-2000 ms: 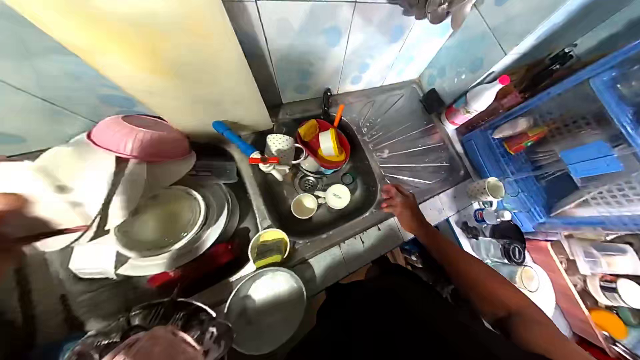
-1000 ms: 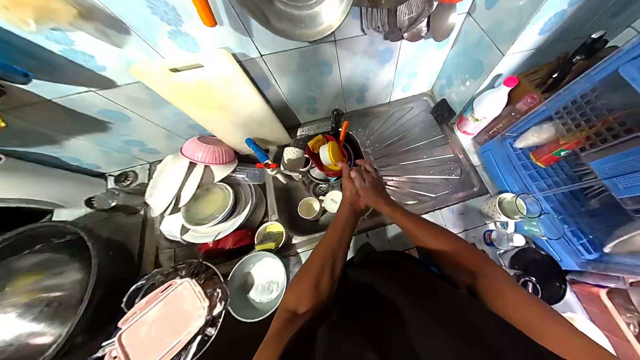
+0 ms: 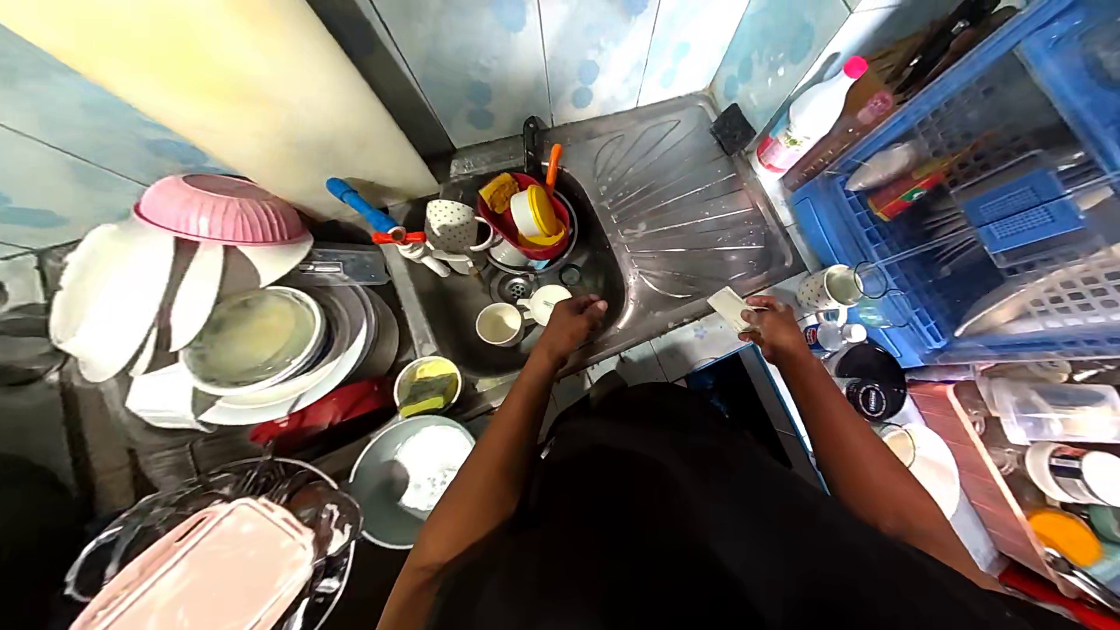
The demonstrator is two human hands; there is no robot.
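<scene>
My right hand (image 3: 772, 328) grips a small off-white rectangular piece (image 3: 729, 310), of a kind I cannot tell, above the sink's front edge at the right. Over the basin's front right rim is my left hand (image 3: 573, 322), fingers curled; whether it holds anything cannot be made out. Beside it in the steel sink (image 3: 472, 350) are a white cup (image 3: 549, 304) and a cream cup (image 3: 500, 325). Farther back in the basin stand a dotted mug (image 3: 451, 227) and a red bowl (image 3: 495, 213) with a yellow sponge (image 3: 499, 192) and a yellow-and-white cup (image 3: 535, 215).
A blue-handled tap (image 3: 398, 234) reaches over the basin. At left are stacked plates (image 3: 367, 350), a pink bowl (image 3: 220, 208), a small tub with a sponge (image 3: 428, 386) and a grey bowl of foamy water (image 3: 367, 490). A bottle (image 3: 809, 114) and a blue rack (image 3: 809, 227) stand right.
My hands were together over the sink one second ago; they are now apart, the right one farther right with the off-white piece in it. The view has shifted closer to the sink.
</scene>
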